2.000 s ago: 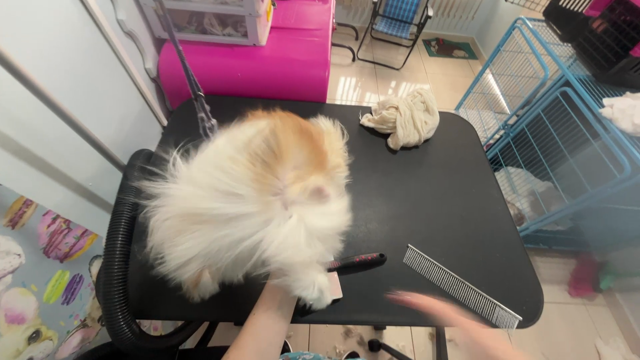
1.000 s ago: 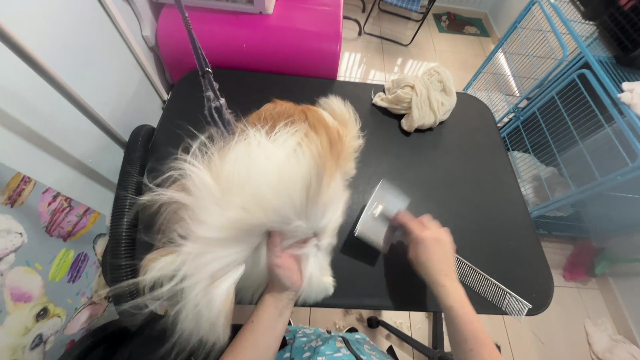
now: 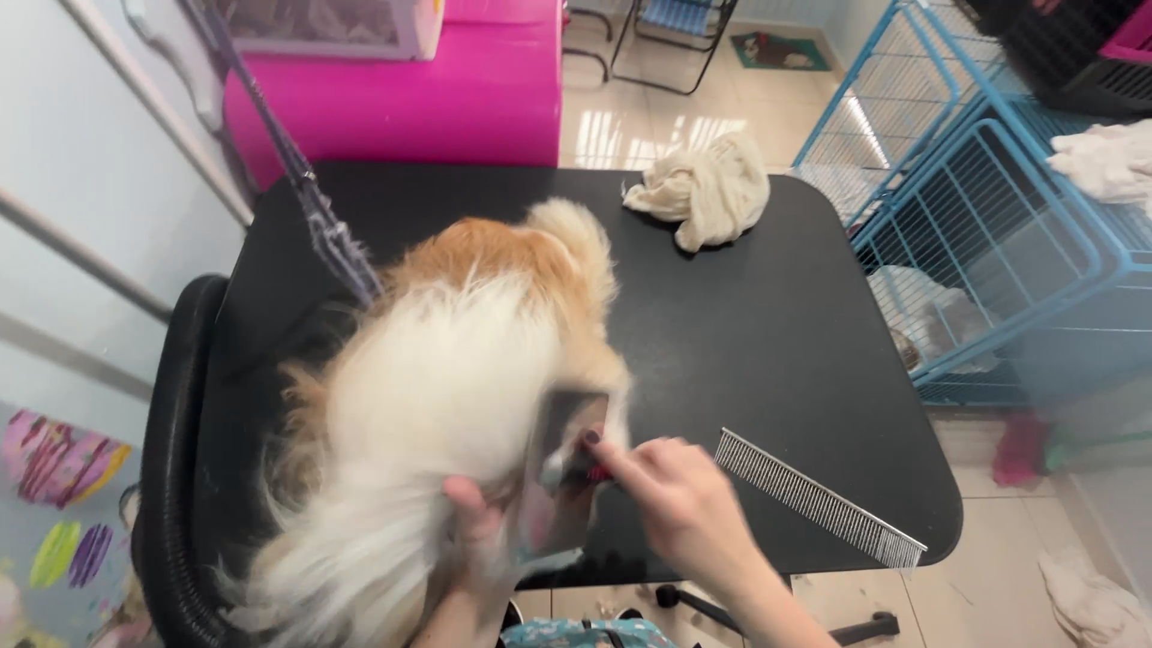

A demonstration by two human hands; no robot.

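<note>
A long-haired white and orange dog [image 3: 432, 378] stands on the black grooming table, its head away from me. My left hand [image 3: 477, 531] is at the dog's hindquarters, partly sunk in the white fur, its fingers largely hidden. In my right hand [image 3: 688, 504] is a pet slicker brush [image 3: 567, 468], blurred, its broad back facing me and its head against the fur of the dog's right side. A metal comb [image 3: 819, 499] lies on the table to the right of that hand. A braided grooming leash [image 3: 315, 202] runs down to the dog's front.
A crumpled cream cloth [image 3: 720, 193] lies at the table's far edge. A black corrugated hose [image 3: 175, 450] curves along the left side. Blue wire cages [image 3: 981, 225] stand at the right, and a pink rounded piece of furniture [image 3: 405, 99] is behind the table.
The right hand, empty in the oldest frame, has the brush and has moved left from above the table to the dog's side. The left hand stays at the hindquarters.
</note>
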